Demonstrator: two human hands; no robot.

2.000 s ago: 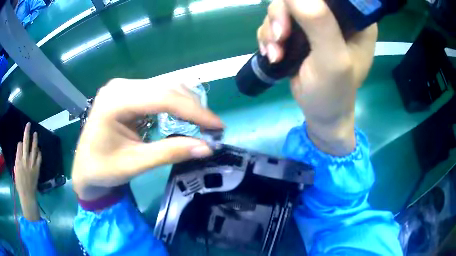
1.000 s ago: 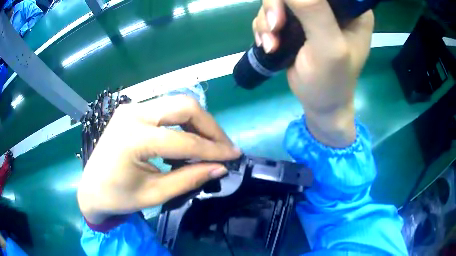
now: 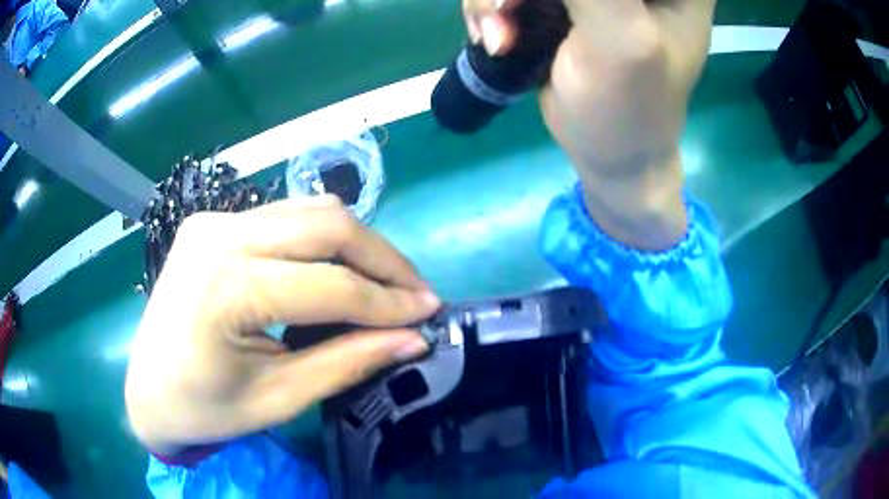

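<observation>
The black plastic housing (image 3: 521, 326) lies open side up at the lower middle. My left hand (image 3: 283, 326) pinches a small dark part, likely a cable's end connector (image 3: 436, 329), between thumb and fingers at the housing's upper rim, beside the curved bracket area. The fingertips hide most of it. My right hand (image 3: 624, 97) grips the black electric screwdriver (image 3: 478, 90) above and behind the housing, away from it. The driver's nose points down left; its rear is cut off by the top edge.
An open clear screw bag (image 3: 338, 175) with dark contents lies behind my left hand. A bundle of wire leads (image 3: 190, 200) is left of it. A grey post (image 3: 73, 146) stands at the left. Another black housing (image 3: 814, 93) is at the right, with plastic wrap (image 3: 829, 400) below.
My left hand has come down from above the rim onto it with the small part. The neighbour's hand at the left has left the view. The driver appears higher and further left.
</observation>
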